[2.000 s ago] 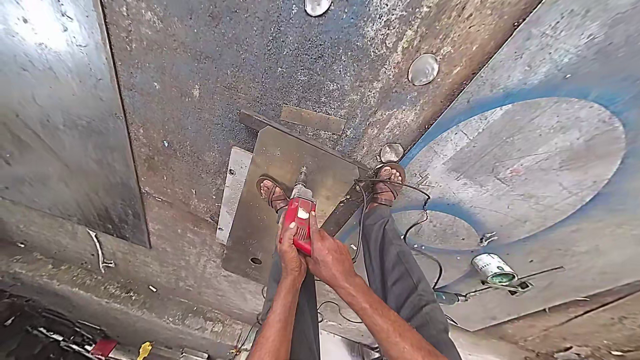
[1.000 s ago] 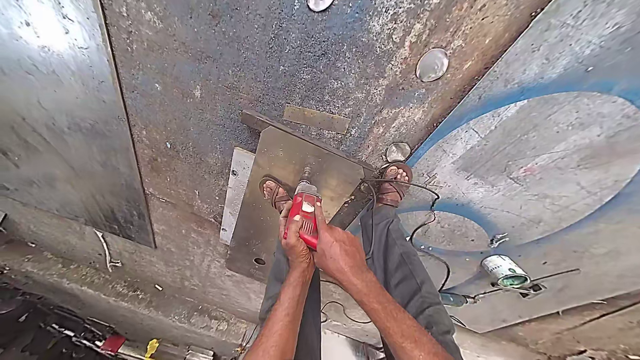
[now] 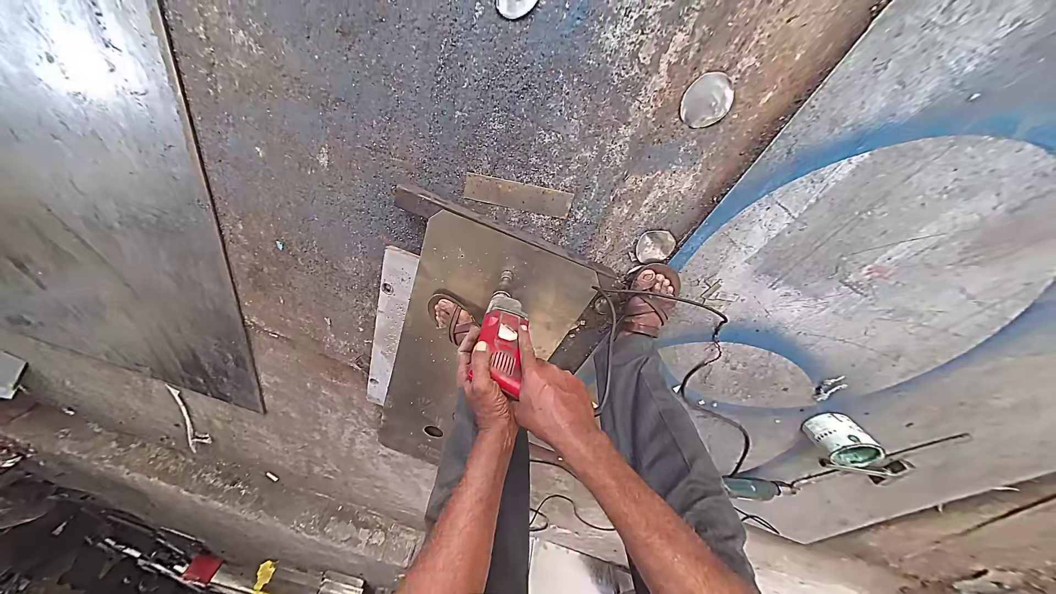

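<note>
Both hands grip a red power drill [image 3: 505,346] with a grey chuck. My left hand [image 3: 487,388] wraps its left side, and my right hand [image 3: 554,396] holds the right side and rear. The drill's bit points down at a flat metal plate [image 3: 462,247]; whether the tip is inside a hole cannot be told. A round hole [image 3: 433,431] shows near the plate's lower edge. My left sandalled foot [image 3: 452,317] stands on the plate. Under the plate's far edge lies a dark metal bar [image 3: 495,224], and a pale drilled strip [image 3: 392,322] sticks out at its left.
A small flat metal strip [image 3: 518,195] lies beyond the plate. Round metal discs [image 3: 707,100] are scattered ahead. A black cord [image 3: 716,346] runs near my right foot [image 3: 652,297]. At right are a blue-marked metal sheet [image 3: 907,247], a tin can [image 3: 843,439] and a green tool [image 3: 752,488]. Another sheet [image 3: 115,206] lies left.
</note>
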